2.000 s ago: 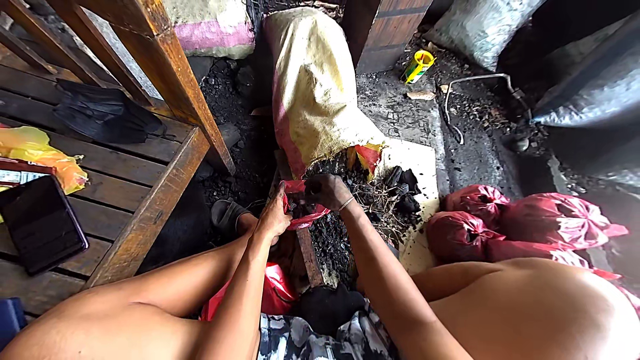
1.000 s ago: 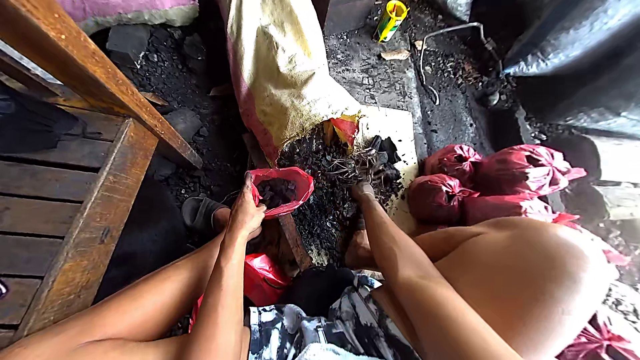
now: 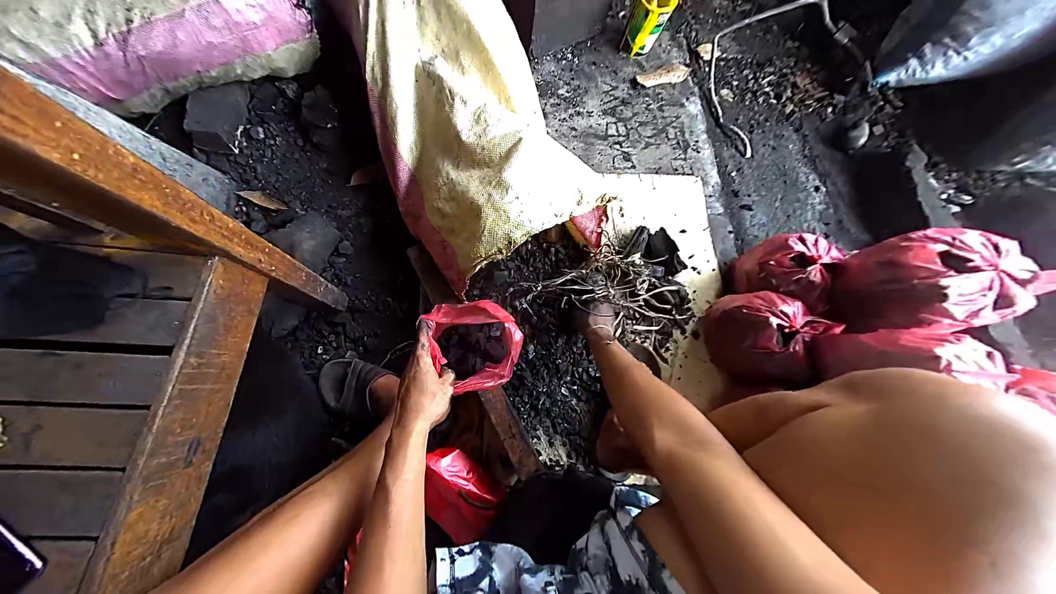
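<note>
My left hand (image 3: 426, 384) grips the rim of a red plastic bag (image 3: 487, 381), whose mouth stands open with dark charcoal pieces inside. To its right, my right hand (image 3: 596, 318), blackened, reaches into the charcoal heap (image 3: 549, 355) beside a tangle of dry roots or twigs (image 3: 639, 289); its fingers are mostly hidden. Above the heap lies a woven sack (image 3: 470, 140) with its ragged mouth toward the charcoal. Another red plastic bag (image 3: 462, 491) rests below, between my legs.
Several tied red bags (image 3: 932, 280) lie at the right. A slatted wooden bench (image 3: 177, 412) stands at the left. A yellow container (image 3: 649, 26), a bent metal rod (image 3: 718, 82) and a pale board (image 3: 697, 247) are beyond or beside the heap.
My right hand has moved from the bag to the heap and roots on the right. My left hand still holds the bag, whose mouth now shows wider. The view has shifted.
</note>
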